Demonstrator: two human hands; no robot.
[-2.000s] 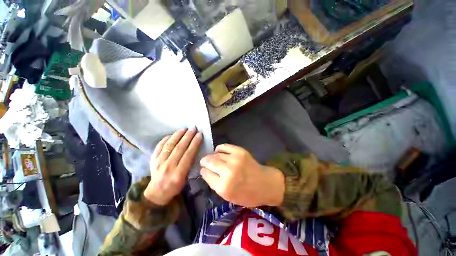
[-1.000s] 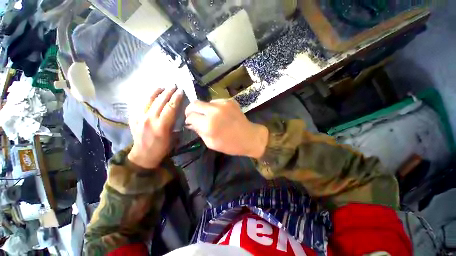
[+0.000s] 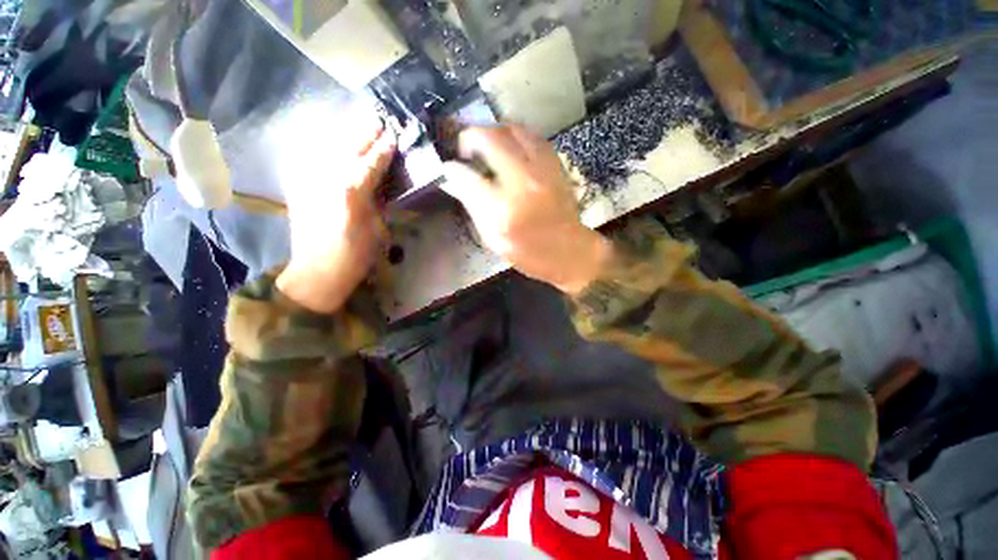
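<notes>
A grey garment panel (image 3: 246, 93) lies on the machine table, bunched around the lamp, its part near the foot washed out by bright light. My left hand (image 3: 334, 219) lies on the panel's bright part, fingertips close to the overlock machine's needle area (image 3: 414, 104). My right hand (image 3: 525, 202) is just right of the presser foot, fingers bent; a small pale edge shows at its fingertips, and whether they grip it is unclear. The cream machine head (image 3: 350, 42) is above my left hand. The white lamp (image 3: 200, 162) stands left of it.
A cream cover plate (image 3: 536, 85) and dark thread trimmings (image 3: 640, 126) are right of my right hand. A blue mat with dark green loop handles (image 3: 804, 33) lies at upper right. A green-rimmed crate (image 3: 865, 268) is at the right. White crumpled material (image 3: 49, 213) is at far left.
Both hands have moved up toward the needle area, and the grey panel's edge has moved up with them. Bare table now shows below the hands.
</notes>
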